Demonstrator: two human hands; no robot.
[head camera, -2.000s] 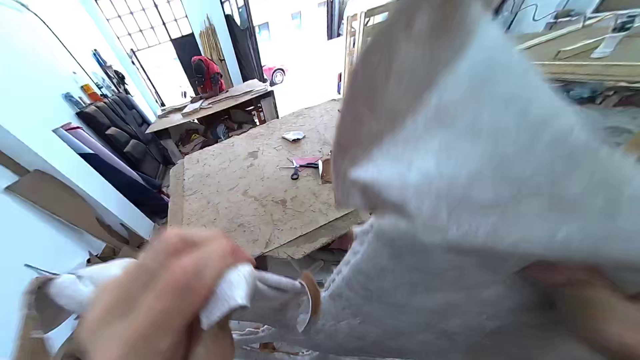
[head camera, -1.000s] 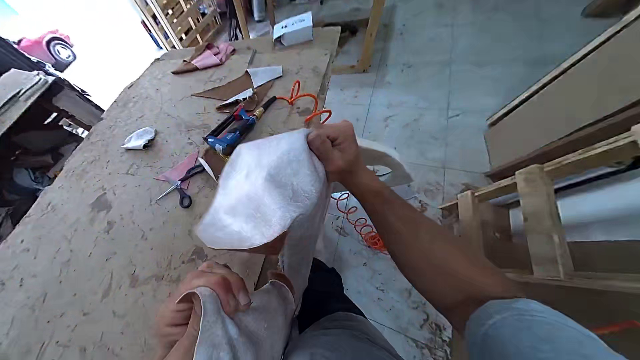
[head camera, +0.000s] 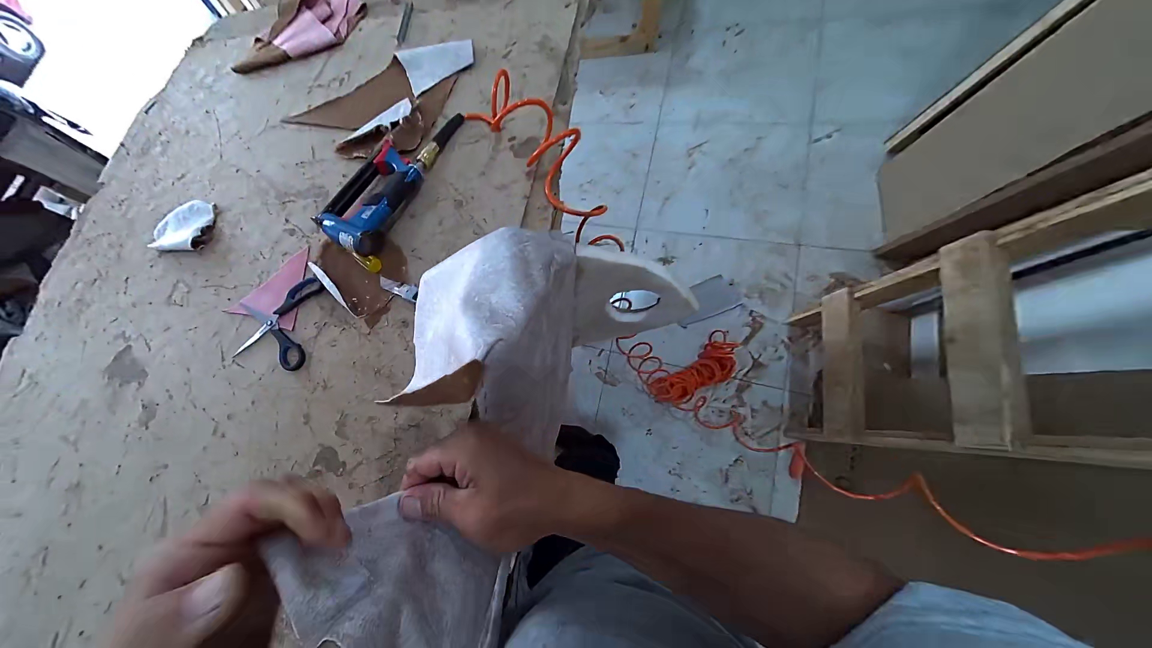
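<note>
A piece of whitish-grey fabric (head camera: 495, 315) with a brown underside stretches from the workbench's edge down to my lap. At its lower part, my right hand (head camera: 481, 490) pinches the upper edge between thumb and fingers. My left hand (head camera: 243, 549), blurred, grips the same fabric further left. Beyond my hands the fabric stands up in a fold, with its brown side turned out at the lower left corner. A pale flat panel with an oval hole (head camera: 594, 297) juts out to the right behind it.
On the workbench (head camera: 108, 432) lie scissors (head camera: 279, 324), a blue pneumatic stapler (head camera: 378, 202), pink and brown scraps (head camera: 315, 27) and a small white scrap (head camera: 184, 225). An orange coiled air hose (head camera: 693, 373) runs over the tiled floor. A wooden frame (head camera: 981, 342) stands at the right.
My right hand has come down from the top of the raised fabric to its lower part, near my left hand. The view has swung from the room down to the bench.
</note>
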